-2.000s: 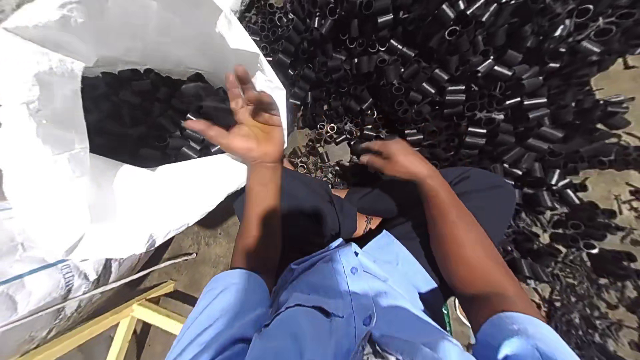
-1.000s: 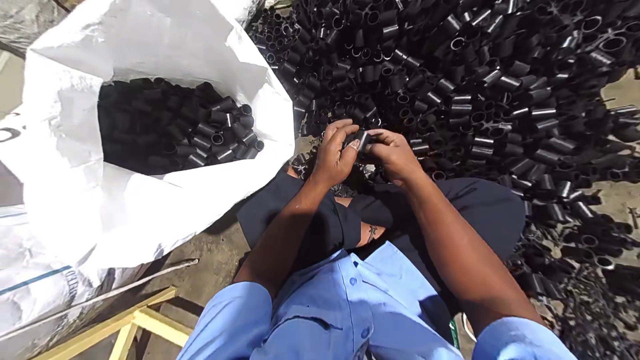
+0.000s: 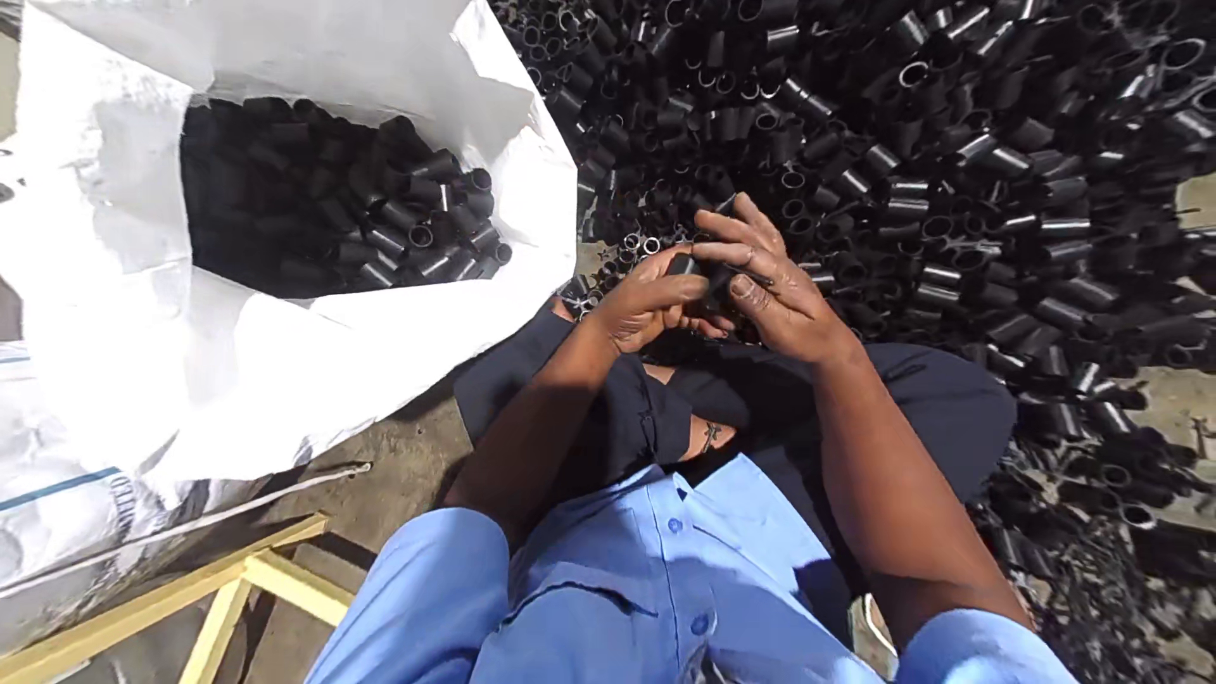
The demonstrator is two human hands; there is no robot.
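Note:
My left hand (image 3: 655,299) is closed around a short black plastic tube (image 3: 681,265), whose end shows between thumb and fingers. Close against it on the right is my right hand (image 3: 765,285), its fingers spread and bent over dark pieces between the two hands; whether it grips one I cannot tell. Both hands are above my crossed legs, at the near edge of a large heap of short black tubes (image 3: 912,209). To the left stands an open white woven sack (image 3: 380,351), with many similar black tubes (image 3: 389,237) inside.
Below the sack at the left lie another white sack (image 3: 57,494) bearing writing and a thin pale rod (image 3: 237,513). A yellow frame (image 3: 237,570) stands at the lower left on the concrete floor (image 3: 399,475). Thin black scraps (image 3: 1092,608) lie at the lower right.
My left hand has come from beside the sack's rim to my right hand. Since a second ago, the right hand's fingers have spread, and a black tube shows in my left hand.

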